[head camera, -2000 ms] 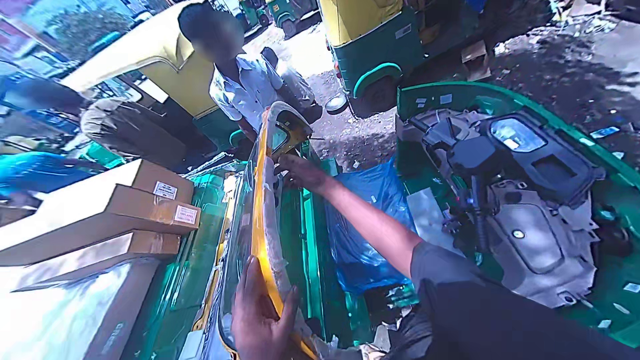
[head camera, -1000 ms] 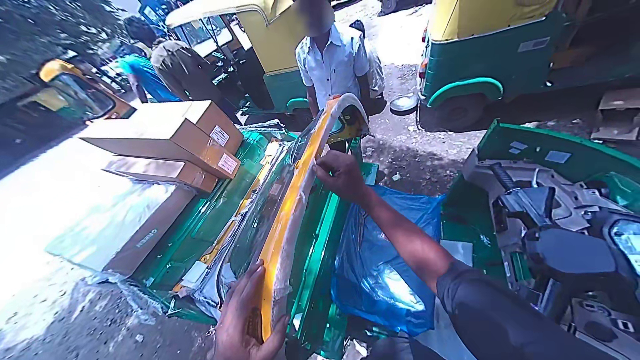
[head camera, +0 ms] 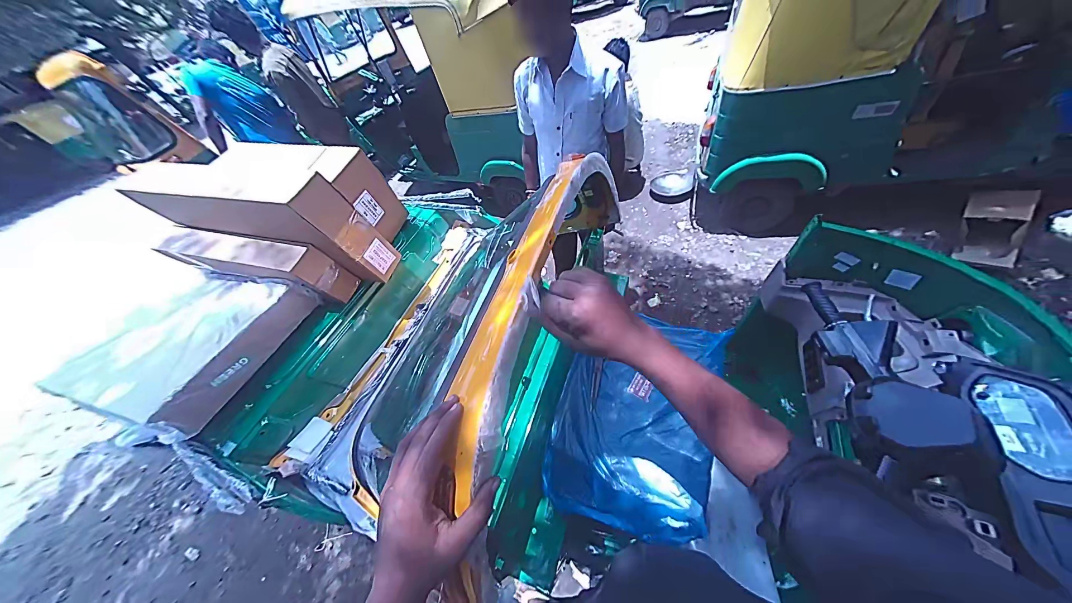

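Observation:
A yellow windshield frame of an auto rickshaw (head camera: 494, 335), edged with clear plastic film (head camera: 501, 377), stands on green body panels (head camera: 310, 360). My left hand (head camera: 431, 494) rests against the near part of its yellow edge, fingers on the glass side and thumb apart on the other. Farther along, my right hand (head camera: 586, 314) is closed at the film on the frame's right side, fingers curled as in a pinch on it. Dark rubber lines the windshield glass (head camera: 435, 335).
Cardboard boxes (head camera: 276, 201) lie on the panels at left. A blue plastic sheet (head camera: 636, 427) and a green front body with handlebar and headlamp (head camera: 913, 377) are at right. A person in a white shirt (head camera: 569, 109) stands beyond the frame; parked auto rickshaws (head camera: 787, 126) are behind.
My right hand, earlier reaching to the frame's far part, is now closed nearer along its right side. My left hand stays on the near part. The view has swung left.

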